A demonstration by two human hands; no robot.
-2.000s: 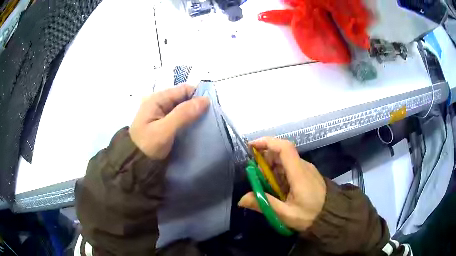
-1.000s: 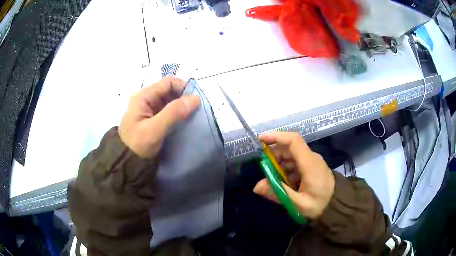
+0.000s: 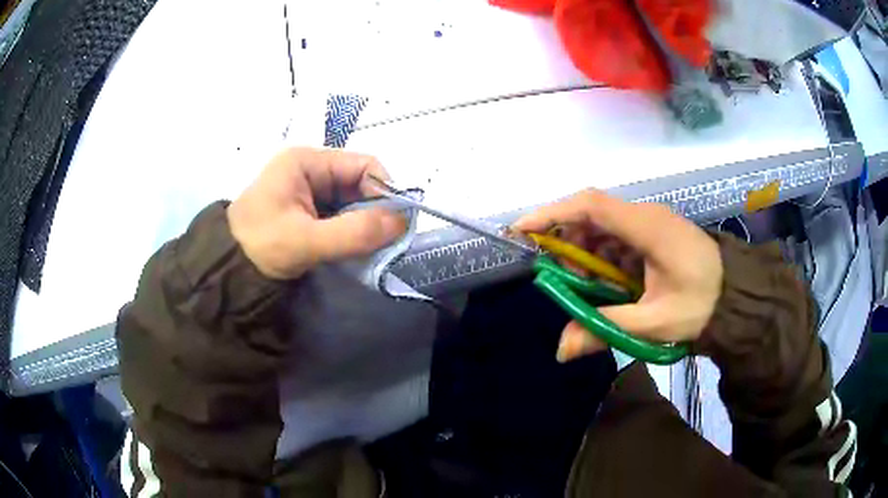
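Note:
My left hand pinches the top end of a pale grey lining piece, which hangs down over the table edge toward my lap. Its top is bent over, and a dark edge shows along the fold. My right hand holds scissors with one green and one yellow handle loop. The blades point left, and their tips reach the fingers of my left hand at the top of the piece. I cannot tell whether the blades are on the cloth. A small dark textured piece lies on the table just beyond my left hand.
A red plastic bag lies at the back right, with a grey-green wad and silver hardware beside it. A ruler strip with orange tape runs along the table edge. Dark fabric lies at the left. Pale and dark cloth hangs at the right.
The scissors have moved from beside the cloth up and left to its top end, their blades now lying flatter. The top of the grey piece has gone from flat to bent over.

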